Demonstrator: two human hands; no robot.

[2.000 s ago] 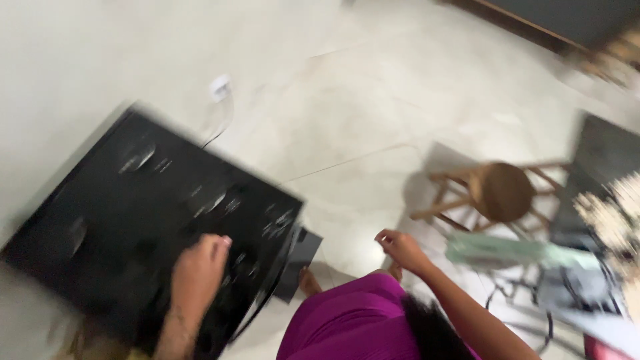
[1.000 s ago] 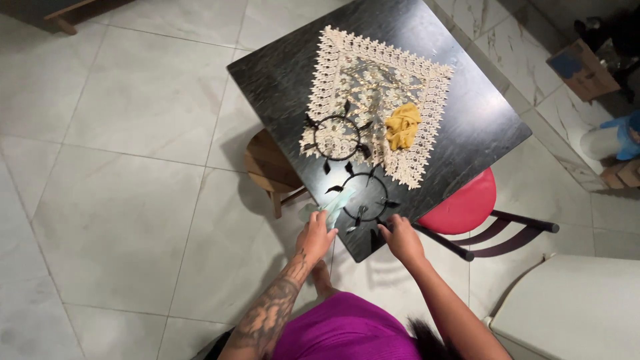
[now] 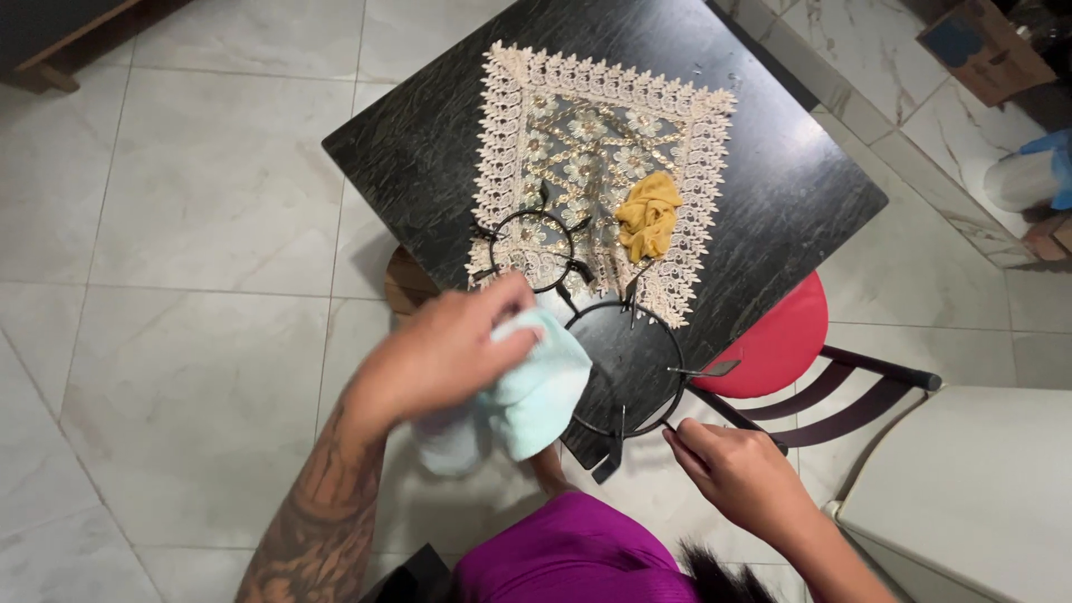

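My left hand (image 3: 469, 343) grips a light mint-green cloth (image 3: 540, 385) that hangs below its fingers, by the left edge of a large black metal ring-shaped stove grate (image 3: 682, 368). My right hand (image 3: 729, 469) pinches one prong of that grate at its lower right. The grate is over the near corner of a black table (image 3: 804, 184). A smaller black ring grate (image 3: 572, 243) lies on the beige lace cloth (image 3: 708, 167), up and left of the large one. A crumpled mustard-yellow cloth (image 3: 649, 216) rests on the lace cloth's right part.
A red-seated chair (image 3: 775, 343) with a dark frame stands at the table's right side. A wooden stool (image 3: 406, 280) is partly under the left edge. A white appliance (image 3: 971, 494) is at lower right, and a cardboard box (image 3: 984, 50) at upper right.
The view has swung from the black cooktop on the left to the table. Since one second ago, the mint cloth and my left hand have come up off the table's near corner area.
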